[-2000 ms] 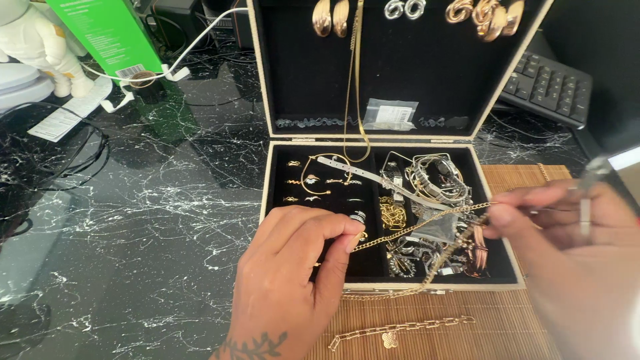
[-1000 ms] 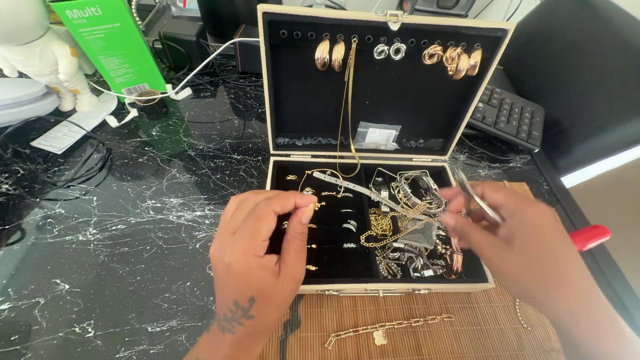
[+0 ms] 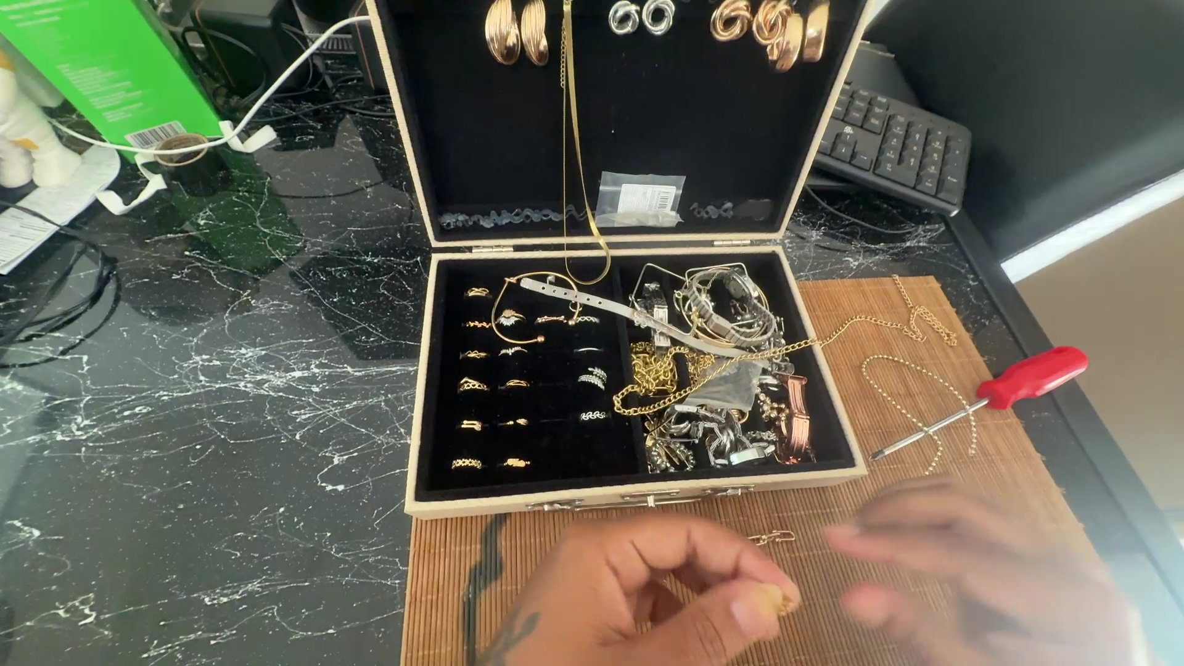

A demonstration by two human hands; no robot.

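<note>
My left hand (image 3: 675,592) pinches a tiny gold-coloured piece (image 3: 784,606) between thumb and forefinger, in front of the jewelry box (image 3: 638,504). To its right my right hand (image 3: 971,573) is blurred, fingers apart, with nothing visible in it. Rings (image 3: 474,384) stand in rows in the box's left compartment. Silver bracelets (image 3: 726,305) and a gold chain (image 3: 661,370) lie in the right one. Another gold chain (image 3: 814,342) runs from there over the right edge onto the bamboo mat (image 3: 925,314). A chain bracelet (image 3: 772,537) is mostly hidden behind my left hand.
A red-handled screwdriver (image 3: 1031,376) lies across a ball chain (image 3: 869,370) at the right. Earrings (image 3: 731,18) hang inside the raised lid (image 3: 481,120). A keyboard (image 3: 897,148) sits behind; a green box (image 3: 102,65) and white cable (image 3: 277,83) are at the left.
My left hand has moved from over the rings to in front of the box. The gold chain earlier held between both hands now lies across the box edge and mat.
</note>
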